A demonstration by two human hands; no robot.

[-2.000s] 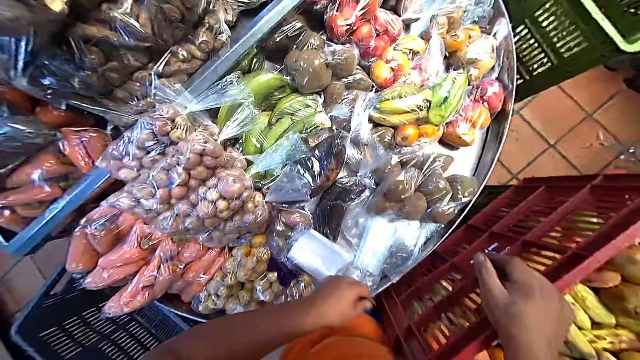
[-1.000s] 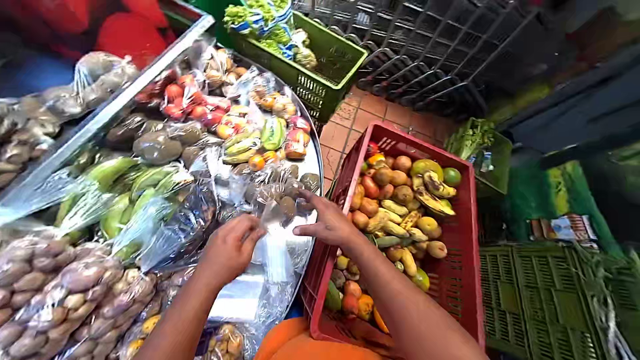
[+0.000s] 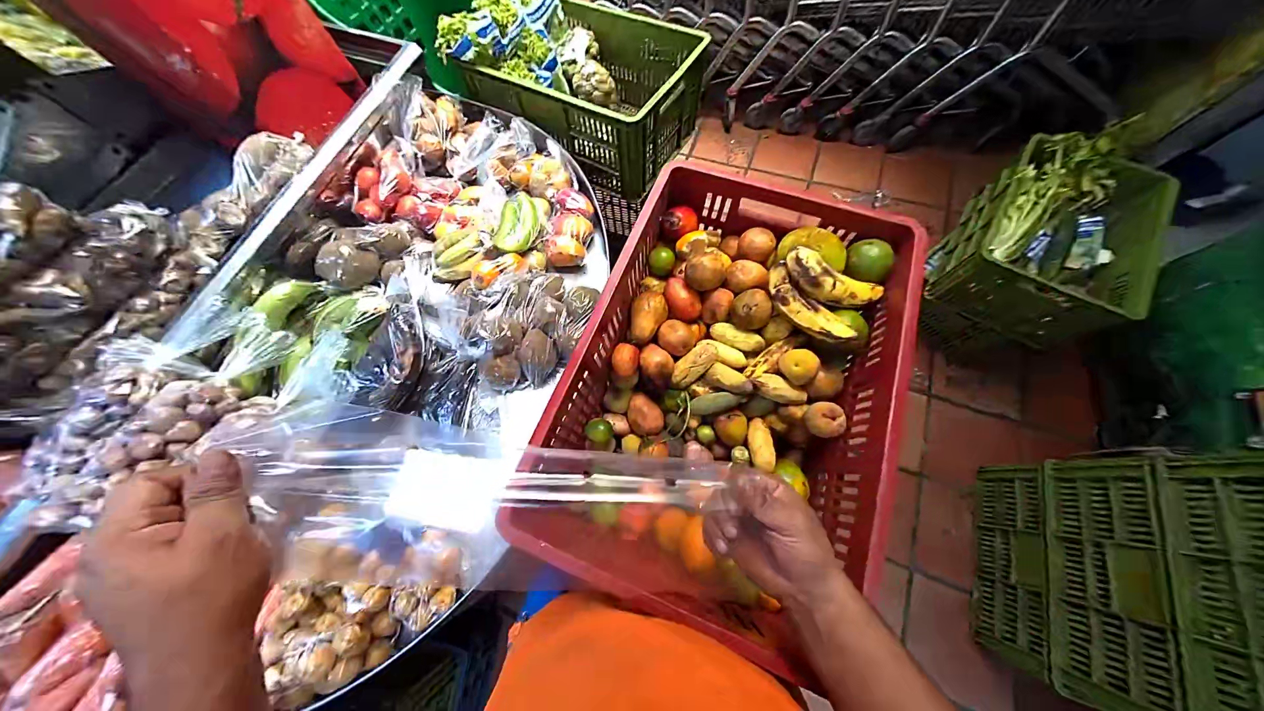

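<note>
A clear plastic bag [image 3: 444, 489] is stretched sideways between my two hands. My left hand [image 3: 178, 563] grips its left end, over bagged produce. My right hand [image 3: 765, 528] pinches the other end above the near part of a red plastic crate [image 3: 894, 395]. Loose mixed fruit fills much of the crate, with spotted bananas [image 3: 815, 296] near its far right corner. Left of the crate, a round metal tray [image 3: 595, 262] bears bagged produce, including green bananas [image 3: 518, 222] and small round yellowish produce [image 3: 331, 632]. The bag partly veils the crate's near end.
Bagged carrots [image 3: 49, 622] lie at lower left. A green crate [image 3: 681, 99] with bagged greens stands beyond the tray, near shopping carts [image 3: 869, 69]. Another green crate [image 3: 1150, 257] holds leafy vegetables at right. Stacked green crates [image 3: 1106, 583] stand at lower right on the tiled floor.
My hands, close together over the tray a second ago, are now wide apart with the clear bag stretched between them. The view has swung right since the oldest frame.
</note>
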